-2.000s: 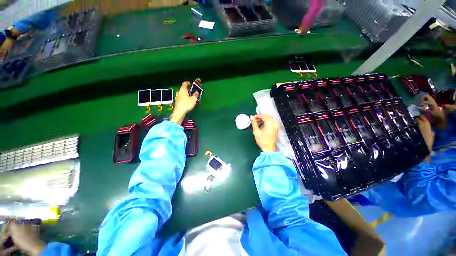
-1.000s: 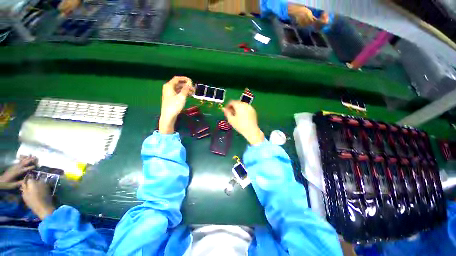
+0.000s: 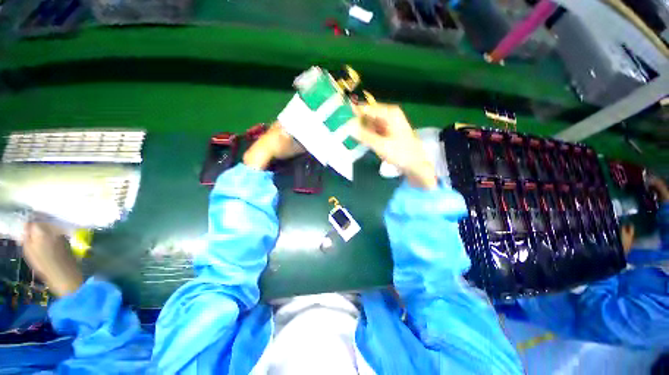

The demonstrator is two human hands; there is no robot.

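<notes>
My left hand (image 3: 270, 146) holds the lower left edge of a white-and-green row of display modules (image 3: 317, 121), apparently seen from the back, above the mat. Its gold-orange tails stand at the upper right. My right hand (image 3: 389, 139) has its fingers on the row's right side; the fingertips are blurred. One red-and-black housing (image 3: 220, 157) lies left of my left hand, another (image 3: 307, 177) below the row. A single white-edged display module (image 3: 343, 222) with a gold tail lies nearer me.
A large black tray (image 3: 539, 212) of red-black housings is at right, with white sheet at its left edge. A round white lid (image 3: 389, 169) lies by my right wrist. A white grid sheet (image 3: 73, 146) and silvery film (image 3: 73, 194) are at left. Other workers' hands show at both sides.
The row of displays has been taken off the bench and lifted, now showing white and green. Both hands are now on it. The view has shifted.
</notes>
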